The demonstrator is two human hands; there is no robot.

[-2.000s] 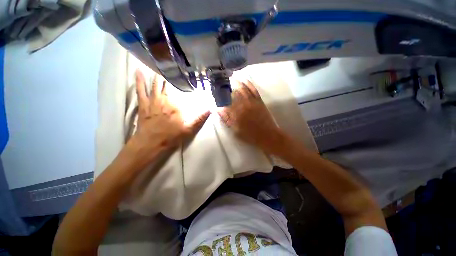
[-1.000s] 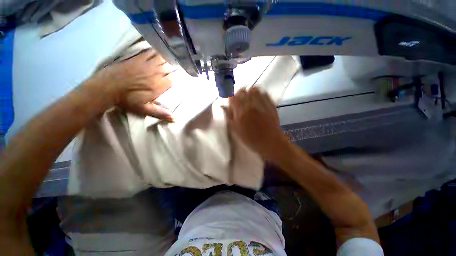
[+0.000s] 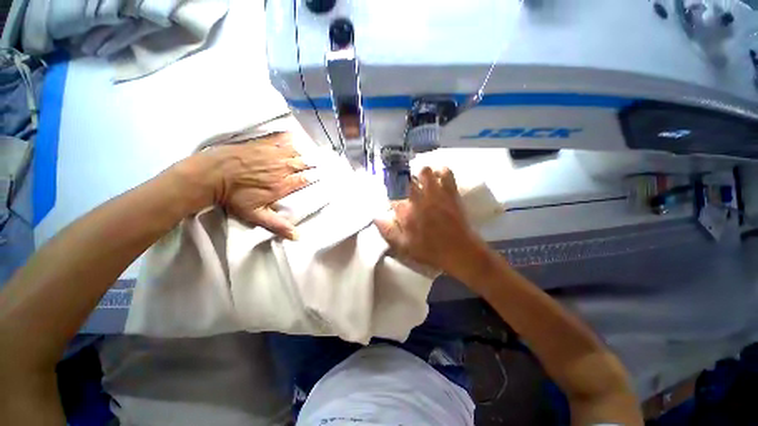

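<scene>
A cream-beige pleated garment piece (image 3: 274, 283) lies under the needle area of the white sewing machine (image 3: 532, 108) and hangs in folds over the table's front edge. My left hand (image 3: 258, 179) lies flat on the cloth left of the needle, fingers apart. My right hand (image 3: 432, 220) is on the cloth just right of the presser foot (image 3: 396, 170), fingers bent; whether it pinches the cloth is not clear. A short end of the cloth shows beyond my right hand. Bright lamp glare hides the stitching point.
Layered beige and grey-white pieces (image 3: 166, 29) lie at the table's upper left, near blue tape (image 3: 51, 141). A dark flat object (image 3: 534, 154) lies under the machine arm. A grey printed ruler edge (image 3: 573, 250) runs along the front. Beige cloth (image 3: 191, 378) hangs below the table.
The cloth has turned and shifted left, with its folds bunched between my hands. My left hand moved left from near the needle. The view has shifted to show more of the machine's top.
</scene>
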